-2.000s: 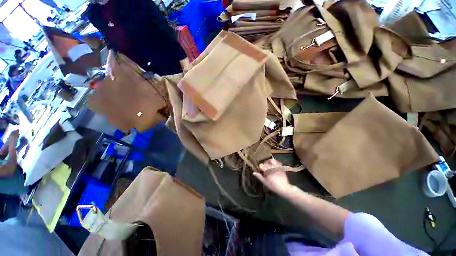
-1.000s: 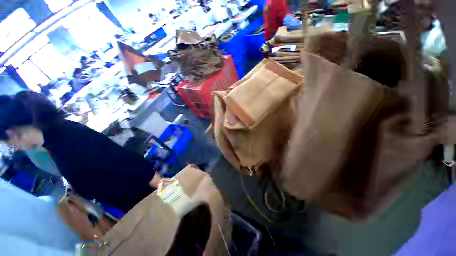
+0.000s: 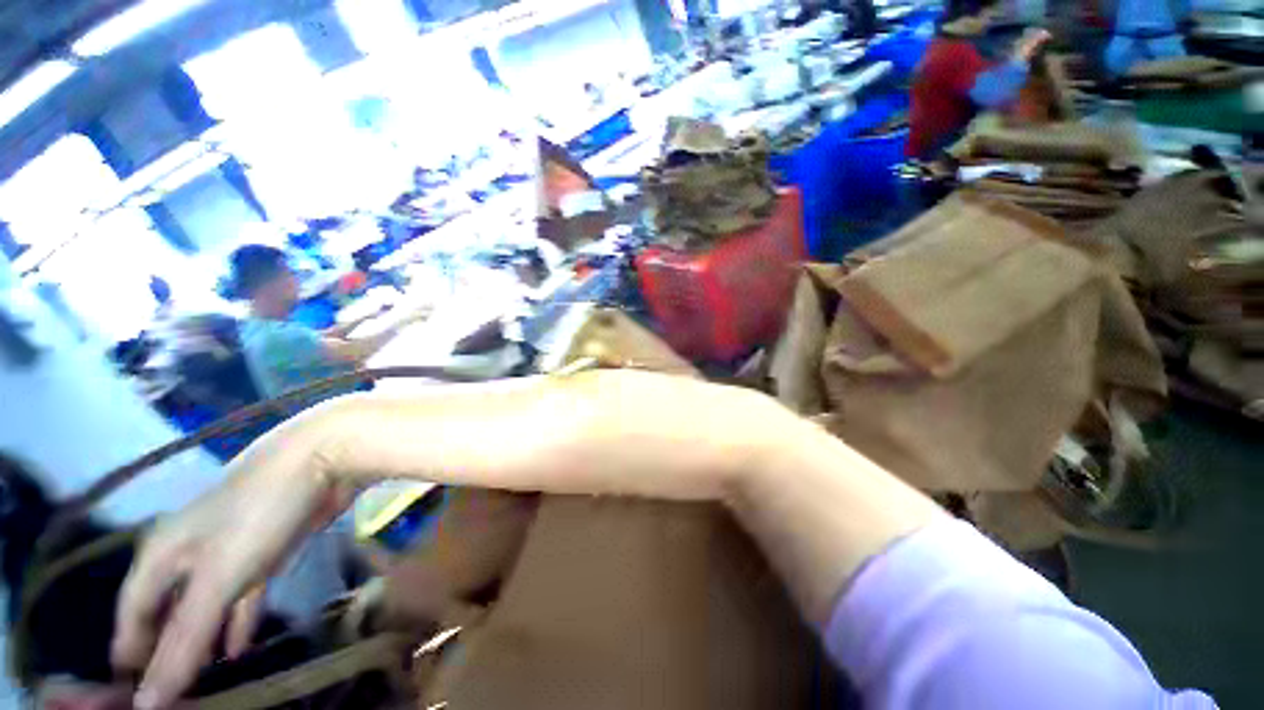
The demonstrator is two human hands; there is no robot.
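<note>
My right hand (image 3: 208, 569) is at the lower left, blurred, with bent fingers pointing down. Its forearm crosses the view from the lavender sleeve at lower right. Whether the fingers grip anything is unclear. A tan bag body (image 3: 624, 596) lies below the forearm, cut off by the bottom edge. A thin strap (image 3: 208, 433) arcs from behind the forearm towards the left edge. Another tan band (image 3: 312, 669) runs below the hand. My left hand cannot be made out.
An upturned tan bag with leather trim (image 3: 970, 333) rests on the dark table (image 3: 1178, 583) at right. Behind stand a red crate (image 3: 728, 284) of brown pieces and tan stacks. One person sits at left behind the arm; another in red stands at the back right.
The view has swung left. My right hand has left the table straps and now reaches far left. The large bag raised at right one second ago no longer shows there.
</note>
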